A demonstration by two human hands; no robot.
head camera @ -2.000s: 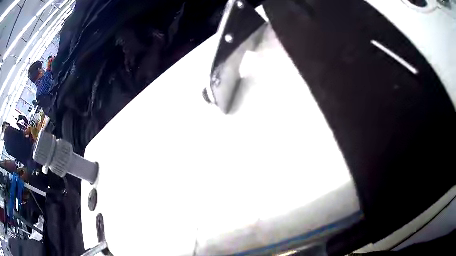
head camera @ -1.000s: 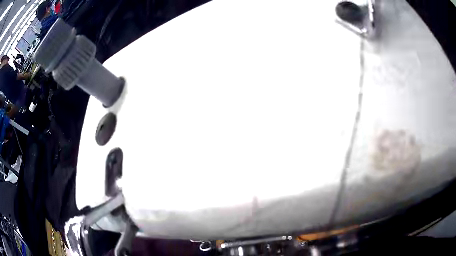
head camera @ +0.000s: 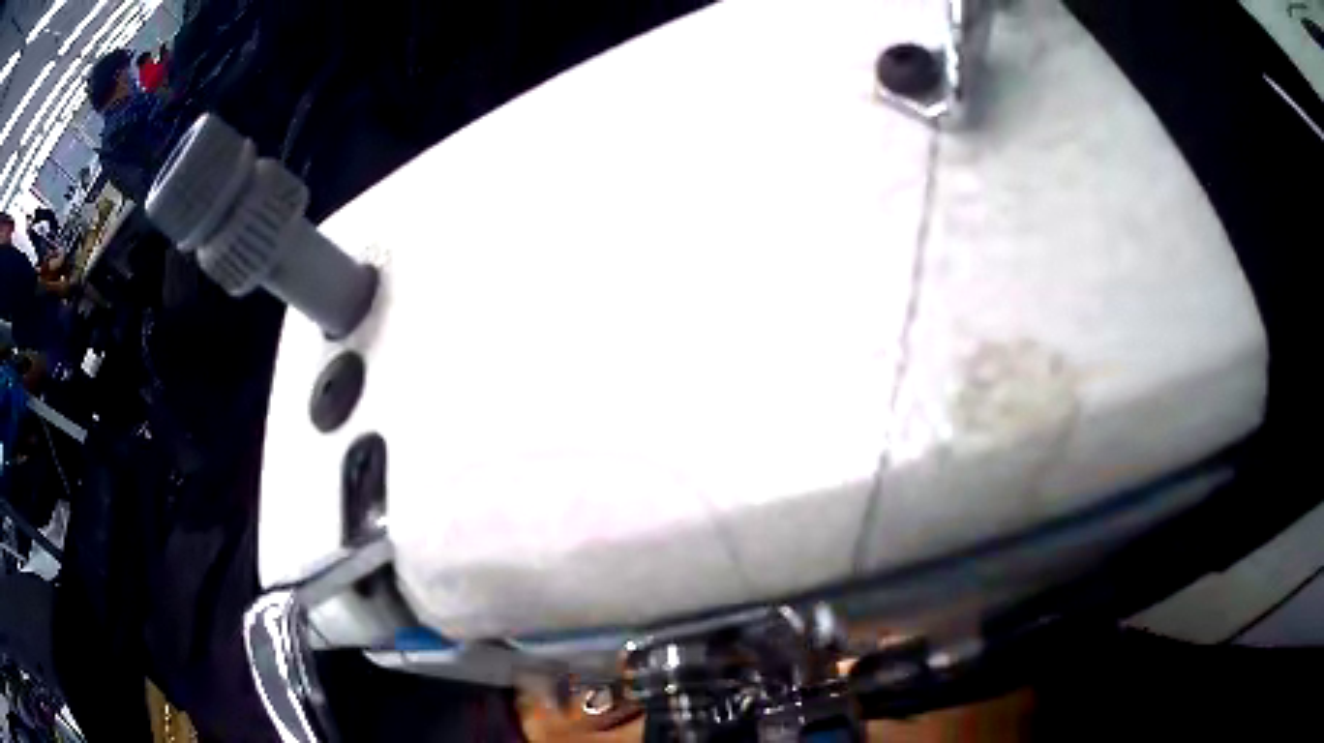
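The white sewing machine head [head camera: 624, 334] fills the view close up. A ribbed grey pressure knob [head camera: 262, 225] stands on its left end. A thin dark thread [head camera: 910, 334] runs down from the metal thread guide [head camera: 944, 105] over the front edge. Shiny tension parts [head camera: 726, 675] show along the lower front. Skin-toned patches [head camera: 951, 719] show at the bottom edge below and behind these parts. They may be my hands, but they are mostly hidden and blurred, so I cannot tell which hand or what they hold.
A black fabric band [head camera: 1212, 160] wraps the machine arm at right. Dark cloth [head camera: 392, 87] lies behind the head. A bent metal lever or guard [head camera: 283, 653] stands at the lower left. A person [head camera: 128, 116] and other workers are in the far left background.
The view has shifted along the head towards its left end and front. The tension parts and skin-toned patches now show more at the bottom. The knob looks slightly smaller than a second ago.
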